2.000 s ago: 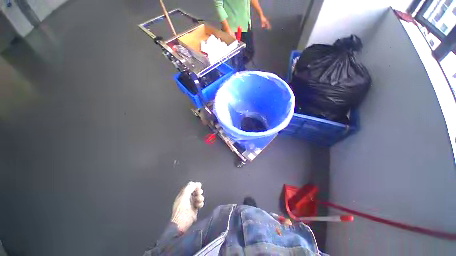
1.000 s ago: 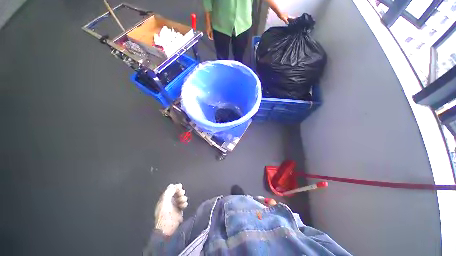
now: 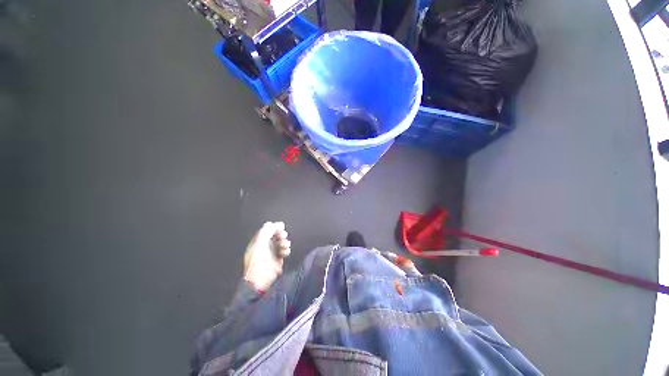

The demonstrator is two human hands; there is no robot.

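Observation:
My left hand (image 3: 266,253), in an off-white glove, hangs at the left of my denim jacket with its fingers curled in and nothing visible in it. My right hand (image 3: 400,262) shows only as a small part past the jacket's front; its fingers are mostly hidden. The round blue waste bin (image 3: 356,92) with a clear-blue liner stands on the janitor's cart (image 3: 315,154) ahead, with something dark at its bottom. The red dustpan (image 3: 424,233) lies on the floor ahead of my right side.
A black bin bag (image 3: 477,55) sits in the blue turnover crate (image 3: 455,132) against the grey wall (image 3: 572,176). A small blue crate (image 3: 268,62) hangs on the cart. A long red pole (image 3: 557,262) leans by the dustpan. A person's dark-clothed legs (image 3: 381,15) stand behind the bin.
The view has tilted down, so the cart, bin and bag sit higher in the picture. The person's green top and the hand that was at the bag are out of view. My left hand stays curled.

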